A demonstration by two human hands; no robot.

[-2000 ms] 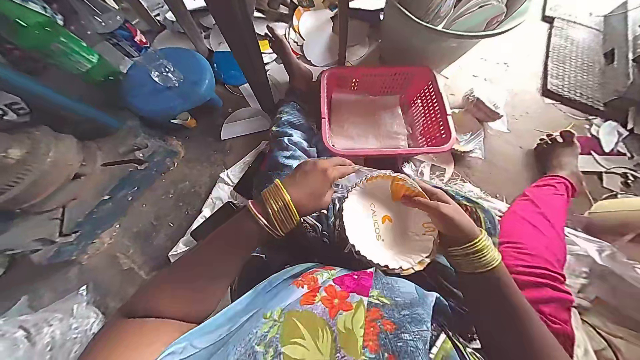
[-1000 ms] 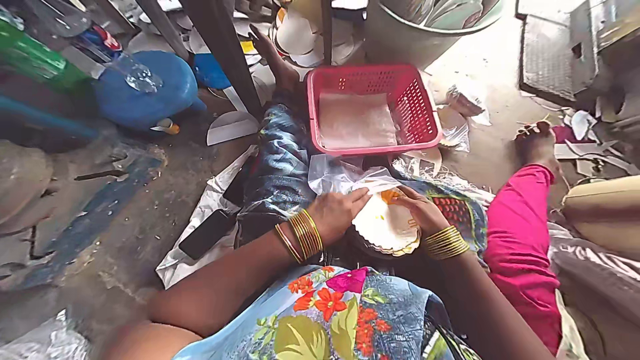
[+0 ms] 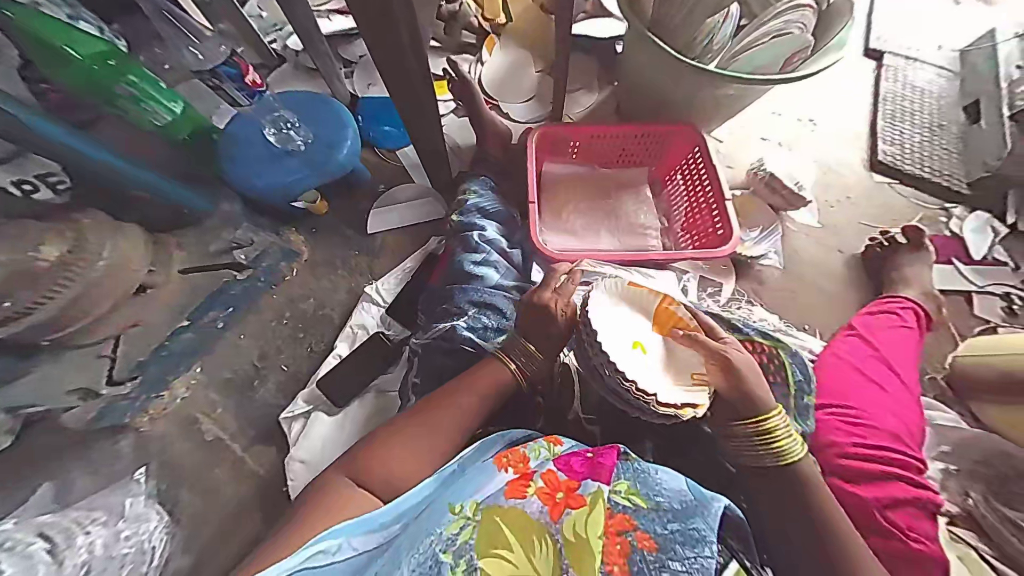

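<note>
A stack of white paper plates with scalloped edges and orange print [image 3: 640, 344] is held over my lap. My left hand [image 3: 552, 308] grips its left side together with part of a clear plastic bag [image 3: 632, 272], which lies along the far edge of the stack. On the right side, my right hand [image 3: 724, 360] holds the plates, fingers over the top and the palm beside them. Just beyond my hands stands a red plastic basket [image 3: 632, 254] with a flat sheet or stack of clear plastic bags [image 3: 600, 208] in it.
A blue stool [image 3: 320, 152] with a clear bottle stands at the left, near dark table legs [image 3: 408, 88]. A grey bin [image 3: 680, 88] full of discs is behind the basket. A phone [image 3: 358, 370] lies on white sheeting left of my leg. Paper scraps litter the floor.
One second ago the bag stood up puffed beyond the plates; now it lies lower along their far edge. The plates are tilted differently, with more of the stack's side showing.
</note>
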